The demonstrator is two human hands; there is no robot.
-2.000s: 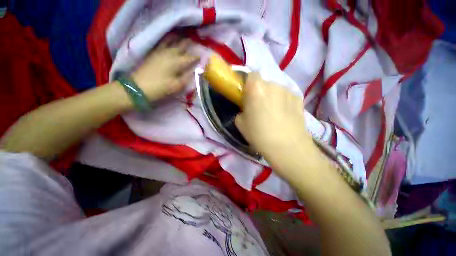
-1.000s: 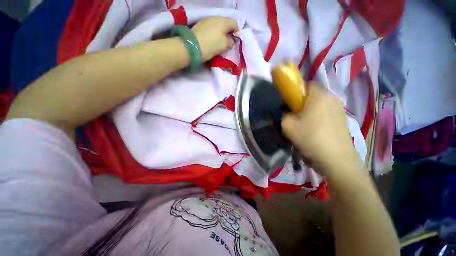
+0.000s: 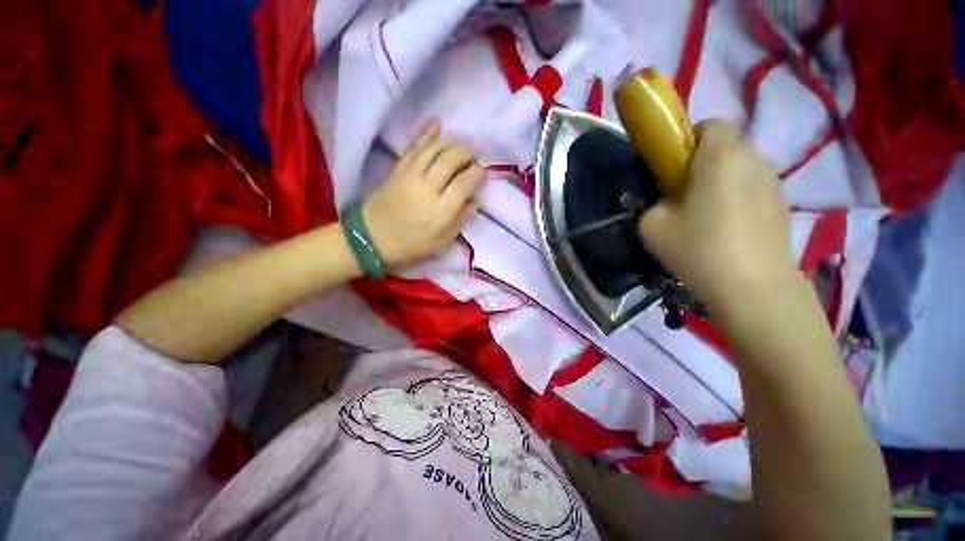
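Note:
The garment (image 3: 434, 95), white inside with red seam strips and a red edge, lies spread in front of me. My right hand (image 3: 725, 211) is closed around the yellow wooden handle (image 3: 654, 122) of the steam iron (image 3: 598, 211). The iron's silver pointed plate is over the white cloth, its tip towards the top; I cannot tell if it touches. My left hand (image 3: 423, 203), with a green bangle, lies on the white cloth left of the iron, fingers a little apart. It rests on the cloth, with no clear grip.
Crumpled red cloth (image 3: 95, 159) lies at the left, with dark blue cloth (image 3: 217, 74) beside it. Pale cloth (image 3: 931, 328) is at the right edge. The wearer's pink printed top (image 3: 423, 465) is at the bottom, near the garment's red edge.
My left hand has left the cloth near the top and now lies lower, nearer me. The iron has moved off the lower seams, slightly up and right. The garment's lower edge now slants down rightwards.

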